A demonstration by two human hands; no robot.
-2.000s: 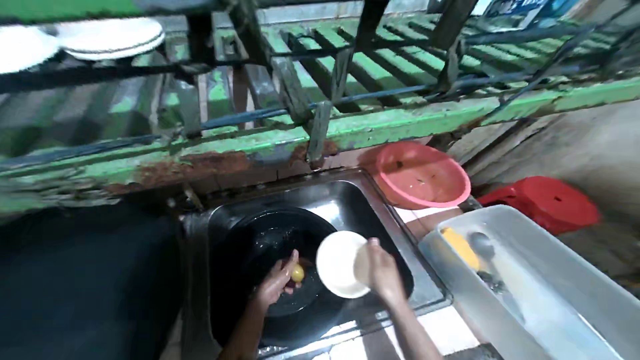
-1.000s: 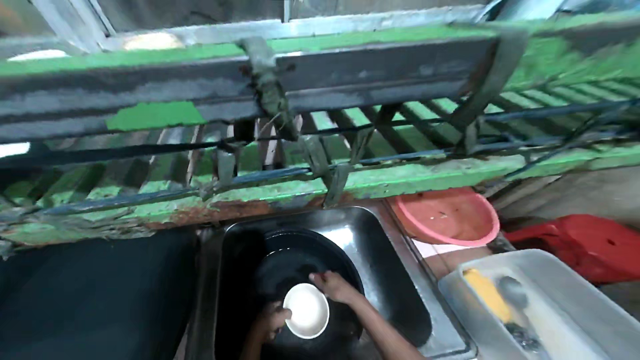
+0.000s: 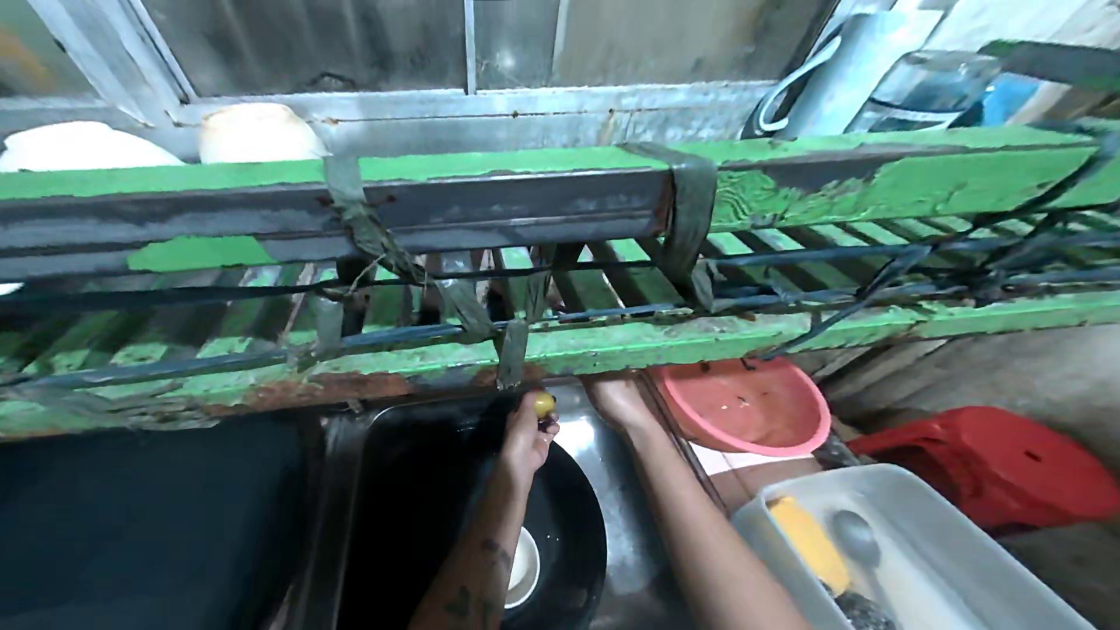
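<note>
My left hand [image 3: 530,437] reaches over the far part of the steel sink [image 3: 634,525], its fingers closed on a small yellow round object [image 3: 543,404] whose kind I cannot tell. My right hand [image 3: 617,398] is at the sink's far right edge, its fingers hidden under the green rack's front rail, so what it holds cannot be seen. A white bowl [image 3: 523,569] sits in the large black basin [image 3: 573,525] in the sink, partly covered by my left forearm.
A green slatted rack [image 3: 612,346] crosses just above and beyond my hands. At the right stand a pink basin [image 3: 748,407], a red plastic stool [image 3: 1006,464] and a translucent bin [image 3: 910,490] holding a spoon [image 3: 856,535] and a yellow item [image 3: 809,538].
Both hands have moved away from the white bowl toward the sink's far side. The bowl, held a second ago, now lies in the black basin. The view has tilted up.
</note>
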